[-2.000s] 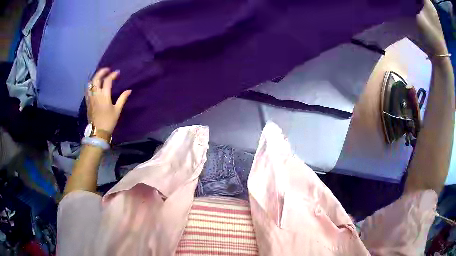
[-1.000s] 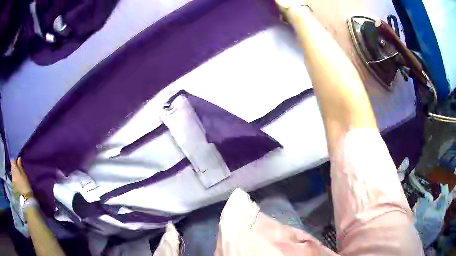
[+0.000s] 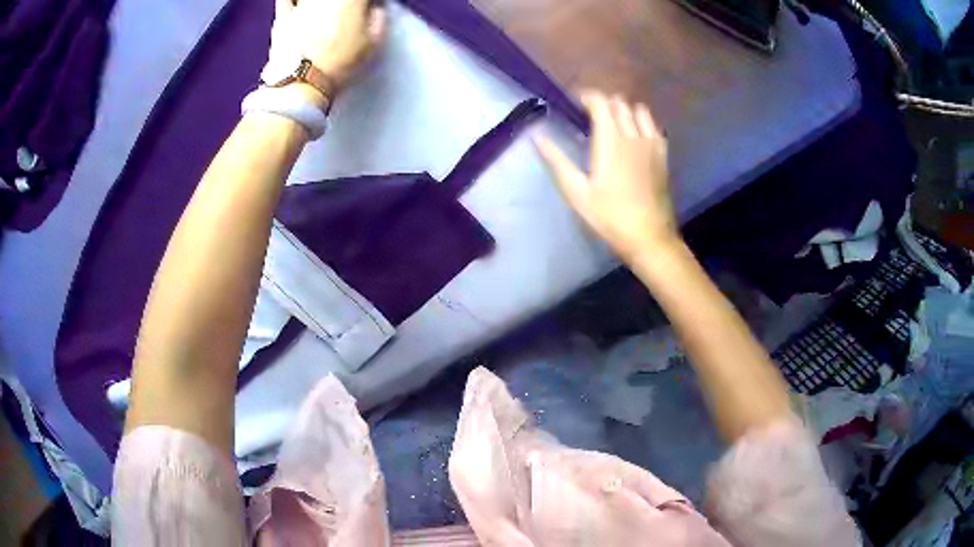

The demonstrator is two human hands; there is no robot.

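Note:
The garment's pale inside [image 3: 523, 230] faces up on the table, with a wide purple border [image 3: 139, 203] along its left side. A purple pocket piece [image 3: 390, 230] lies on it, with a whitish strip [image 3: 326, 299] at its lower left edge. My left hand [image 3: 331, 37] is over the garment's upper part, cut off by the top edge; its grip is unclear. My right hand [image 3: 619, 171] is spread at the garment's right edge, with thumb and fingers apart.
The lavender-grey table cover [image 3: 748, 118] has a brownish area near the top. The iron's dark tip [image 3: 742, 21] is cut off at the upper right. Another dark purple cloth [image 3: 48, 96] lies at the upper left. Fabric scraps [image 3: 854, 374] are heaped at the lower right.
The garment was turned from purple side up to pale side up, then shifted left in view. My left hand moved from the far left to the top; my right hand moved to the right edge.

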